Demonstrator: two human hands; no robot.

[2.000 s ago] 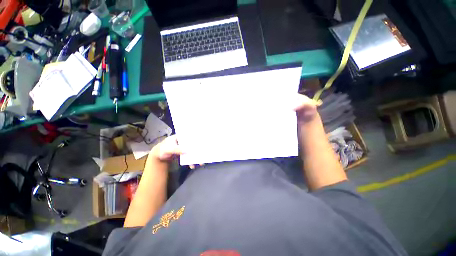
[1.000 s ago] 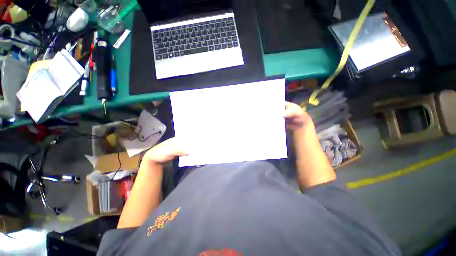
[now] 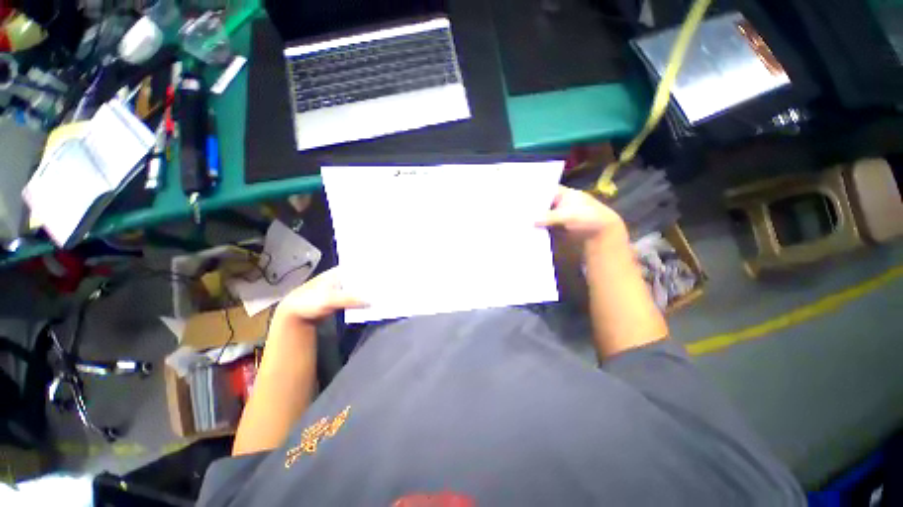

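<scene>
A white record sheet (image 3: 446, 238) lies over my lap in front of the bench edge. It looks mostly blank from glare, with a faint dark line near its top. My left hand (image 3: 322, 297) grips its lower left edge. My right hand (image 3: 579, 216) grips its right edge near the upper corner, thumb on top. The fingers under the sheet are hidden. An open laptop (image 3: 378, 84) with a silver base and black keys sits beyond the sheet on a black mat (image 3: 267, 149). Its dark screen is cut off by the top edge.
Markers (image 3: 212, 156), a black tube-like tool (image 3: 194, 139) and an open notebook (image 3: 91, 168) lie at bench left. A yellow strap (image 3: 661, 99) hangs at right beside a silver laptop (image 3: 713, 69). Cardboard boxes (image 3: 233, 329) and a beige stool (image 3: 852, 203) stand below.
The sheet has moved down, away from the laptop, and slightly left. My right hand has shifted inward over its edge. The bench view has shifted left and up.
</scene>
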